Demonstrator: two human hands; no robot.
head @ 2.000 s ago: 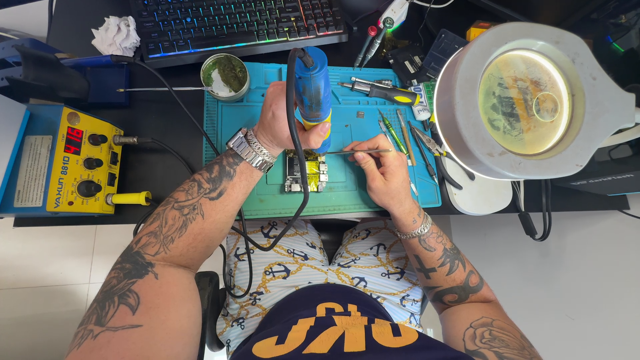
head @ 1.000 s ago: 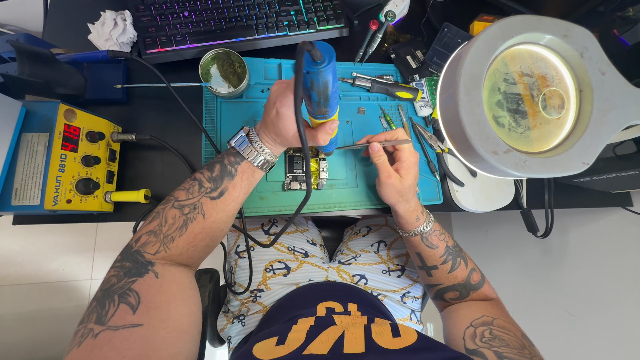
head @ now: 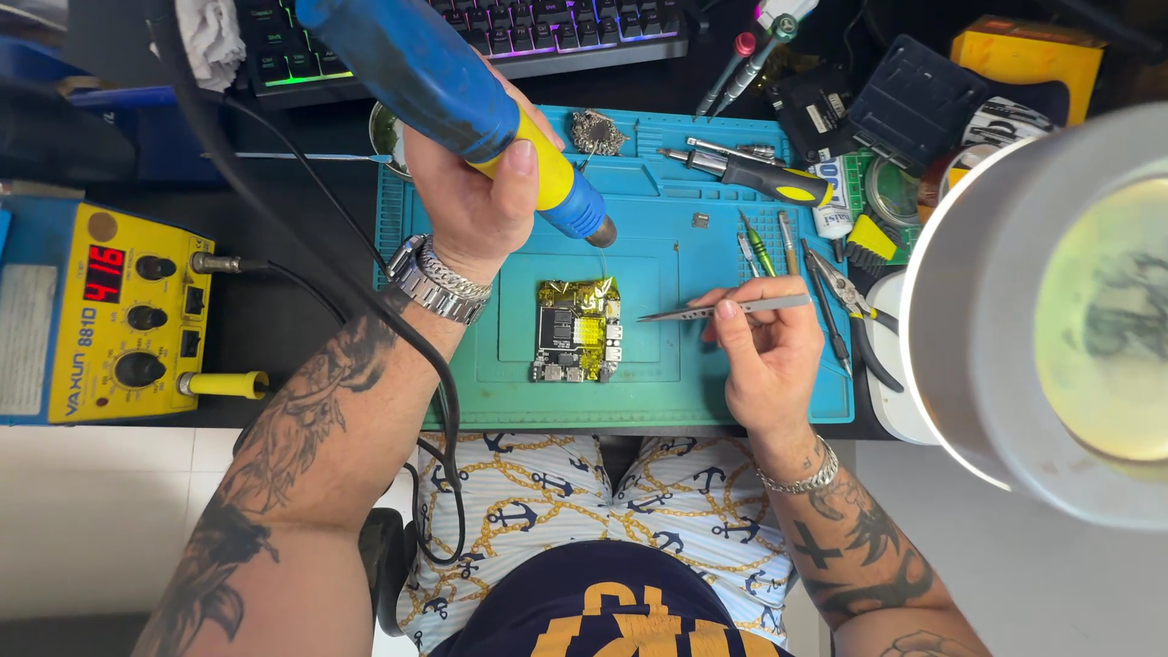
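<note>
My left hand grips a blue and yellow hot-air gun, its metal nozzle tilted down above the mat, up and right of the circuit board. The circuit board, partly covered with shiny yellow heat-resistant tape, lies on the teal silicone repair mat. Metal tweezers are held between the thumb and fingers of my right hand; their tips point left, just right of the board and apart from it. A small metal part rests on the mat above the tweezers.
At the left stands a yellow hot-air station, its black cable crossing over my left forearm. A ring magnifier lamp covers the right side. Pliers, a screwdriver and a tip-cleaning wire ball lie about the mat; a keyboard is behind.
The hot-air gun has lifted off from over the board, which shows more fully. The tweezers' tips have moved away from beneath the nozzle, toward me. Both hands keep their tools.
</note>
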